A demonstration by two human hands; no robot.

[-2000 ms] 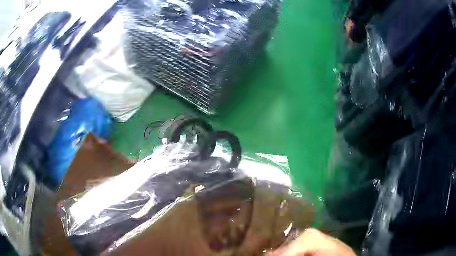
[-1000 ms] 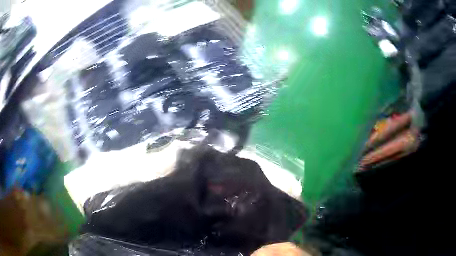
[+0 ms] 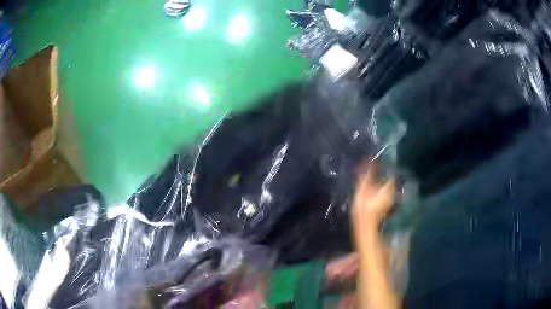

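Observation:
A dark garment in clear film (image 3: 260, 175) spreads across the middle, blurred at its upper edge. My right hand (image 3: 373, 196) reaches up from the bottom edge, bare and blurred, at the right end of this garment. Its fingertips lie against dark cloth and film; whether they grip is unclear. My left hand is not in view. More film-wrapped dark garments (image 3: 115, 247) lie at the lower left.
Large dark garments (image 3: 483, 211) fill the right side. Bagged items with a white tag (image 3: 339, 61) are at the upper right. An open brown cardboard box (image 3: 30, 127) stands left on the green floor (image 3: 151, 114). A blurred pinkish patch (image 3: 343, 270) is near the bottom.
The view has swung rightward. The garment with the white band is no longer seen in front. My right hand, earlier only at the bottom edge, now reaches further up, with its forearm showing.

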